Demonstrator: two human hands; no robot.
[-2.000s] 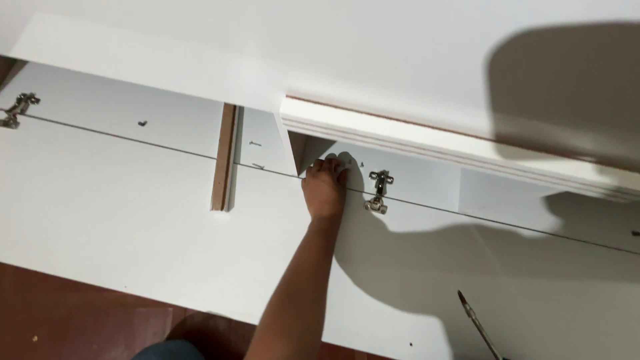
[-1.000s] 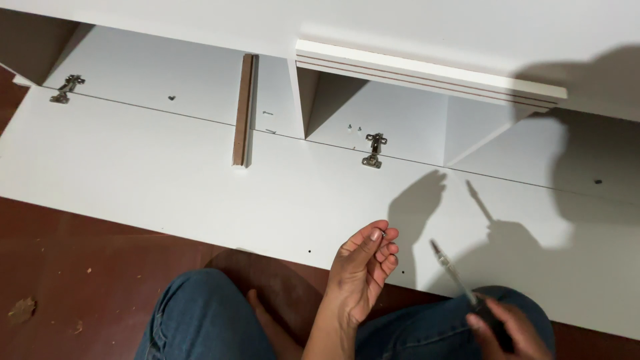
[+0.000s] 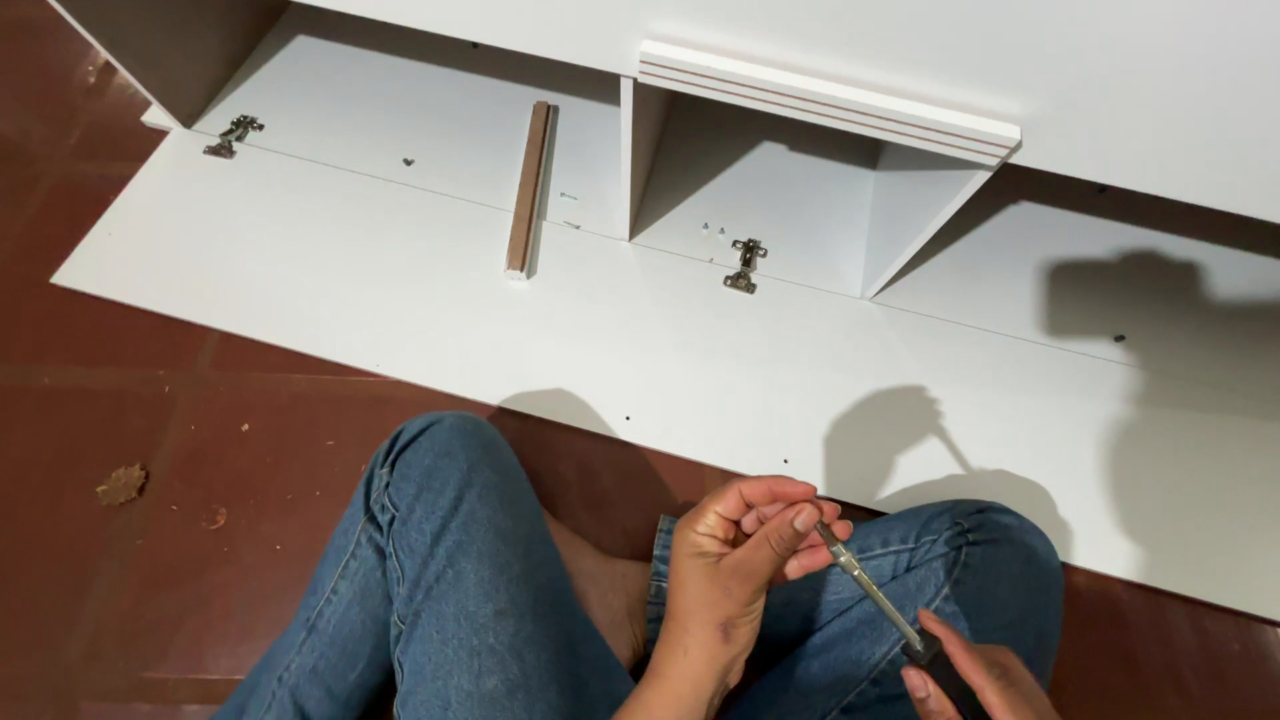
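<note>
My right hand [image 3: 975,670] grips the black handle of a screwdriver [image 3: 880,600], its shaft pointing up and left. The fingertips of my left hand [image 3: 750,550] are closed at the screwdriver's tip; whatever small piece they pinch is mostly hidden. Beyond my hands lies a white panel [image 3: 400,270]. A metal cabinet hinge [image 3: 745,265] rests across the panel's seam, with small screws [image 3: 714,230] beside it. Another hinge [image 3: 234,137] lies at the far left. A narrow strip with a brown face [image 3: 529,190] lies across the seam, with two longer screws [image 3: 569,210] to its right.
White cabinet dividers [image 3: 627,160] stand behind the seam. Stacked white strips [image 3: 830,100] lie on the upper cabinet panel [image 3: 1130,80]. My knees in jeans [image 3: 480,540] are near the panel's front edge. A dry leaf [image 3: 122,484] lies on the reddish floor [image 3: 230,480].
My left hand was by the small screws near the middle hinge, then came back toward me. It has now met the screwdriver's tip, with my right hand holding the handle.
</note>
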